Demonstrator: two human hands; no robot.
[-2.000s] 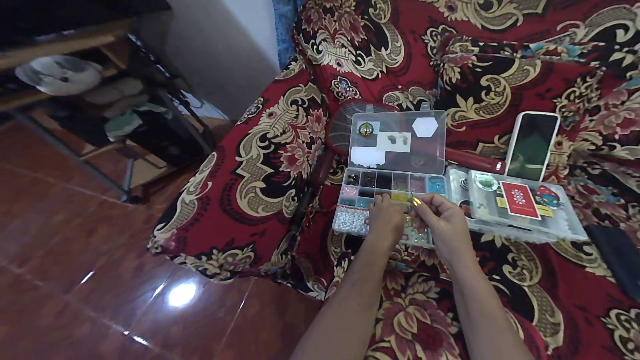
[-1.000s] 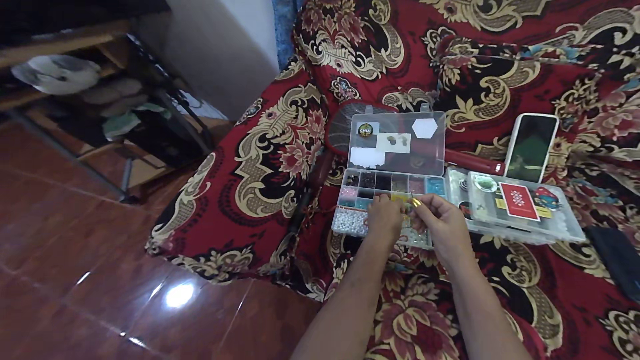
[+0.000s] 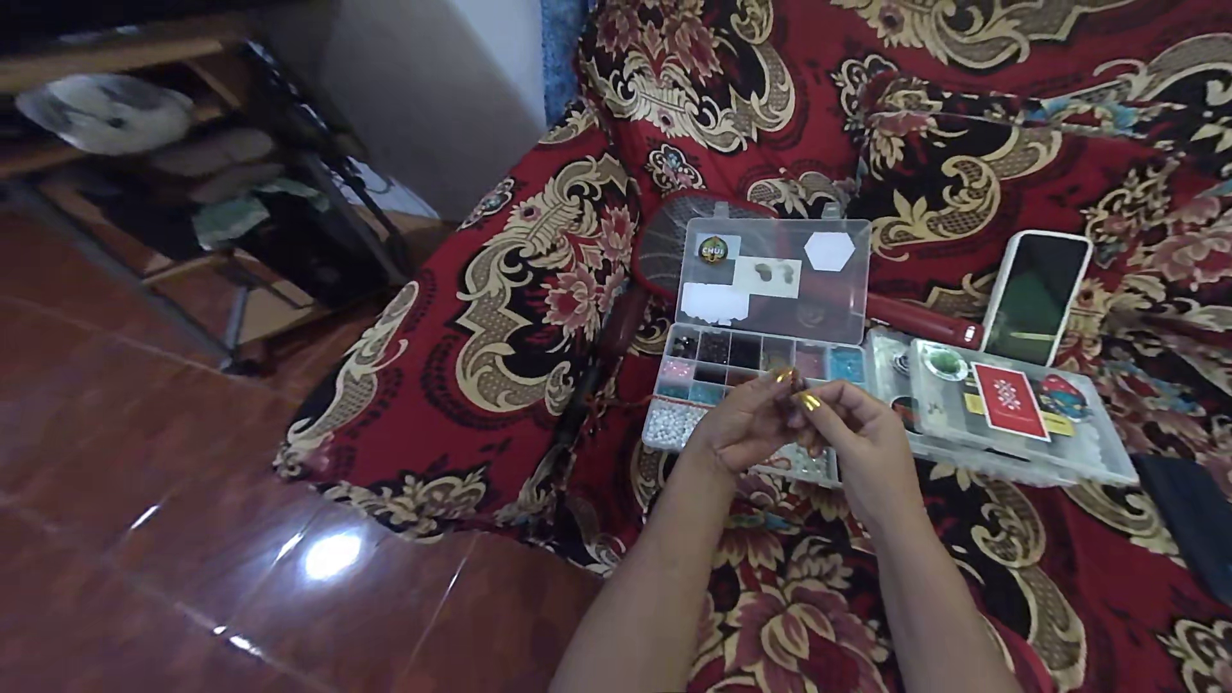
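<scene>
An open clear plastic bead organizer point(image 3: 674, 423) lies on the patterned sofa cover, its stickered lid point(image 3: 770, 322) raised at the back. White, pink, turquoise and dark beads fill its compartments. Above the front right part of it, my left hand point(image 3: 751, 423) and my right hand point(image 3: 852, 428) meet at the fingertips. The fingers of both are pinched together; whatever is between them is too small to make out. A thin red cord point(image 3: 630, 400) runs from the left across the organizer toward my left hand.
Right of the organizer are closed plastic cases point(image 3: 1107, 448) bearing a red card point(image 3: 1008, 399). A smartphone point(image 3: 1035, 298) leans behind them. A red-handled racket point(image 3: 924, 320) lies behind the organizer. A dark flat object point(image 3: 1189, 525) is at far right, a shelf stand point(image 3: 279, 318) at left.
My left hand has turned, so more of its palm and fingers show. Both hands stay close together over the organizer.
</scene>
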